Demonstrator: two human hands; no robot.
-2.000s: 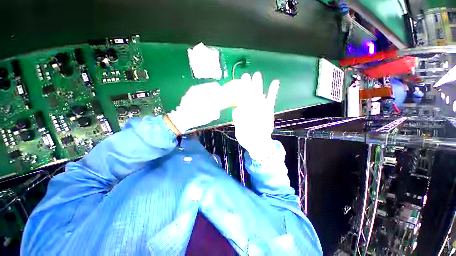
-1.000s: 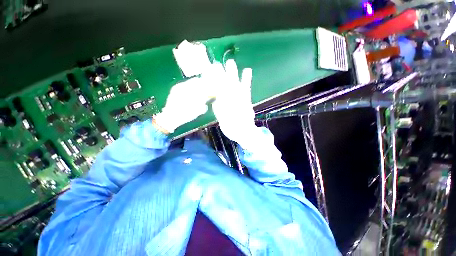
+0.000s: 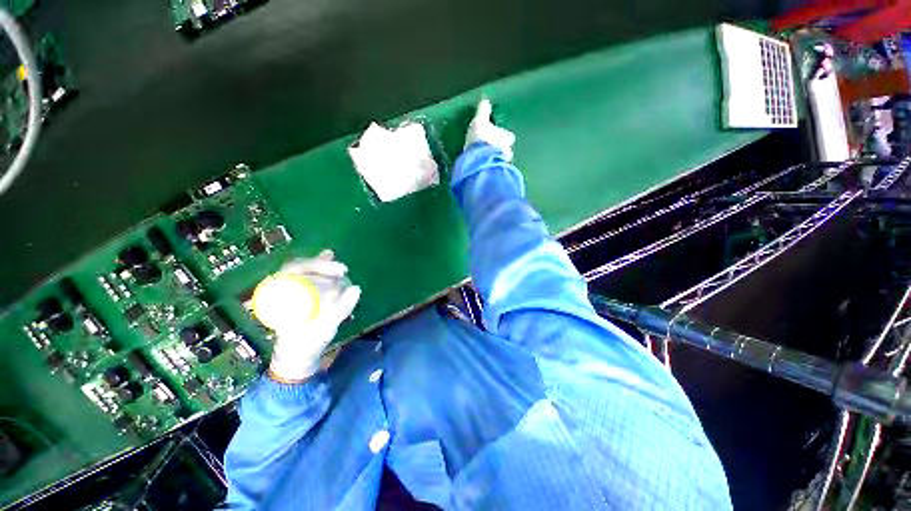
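Note:
My left hand [image 3: 308, 324], in a white glove, is at the left near the bench edge. It holds a round white piece with a yellow rim [image 3: 287, 299], likely the glue tube seen end-on; its length is hidden. My right hand [image 3: 487, 136], also white-gloved, reaches to the far edge of the green mat [image 3: 609, 130]. Its fingertips point away and its palm is hidden, so I cannot tell if it holds anything. A crumpled white cloth [image 3: 395, 162] lies on the mat between and beyond my hands.
Green circuit boards [image 3: 222, 225] lie in rows at the left. A dark belt [image 3: 330, 60] runs behind the mat, with another board [image 3: 212, 12] on it. A pale cable [image 3: 35, 95] curves at the upper left. A white slotted tray [image 3: 756, 78] sits at the right. Wire racks [image 3: 739, 250] stand below.
My hands, together before, are now apart. My left hand has moved left and nearer me with the yellow-rimmed piece showing. My right hand has reached to the far mat edge.

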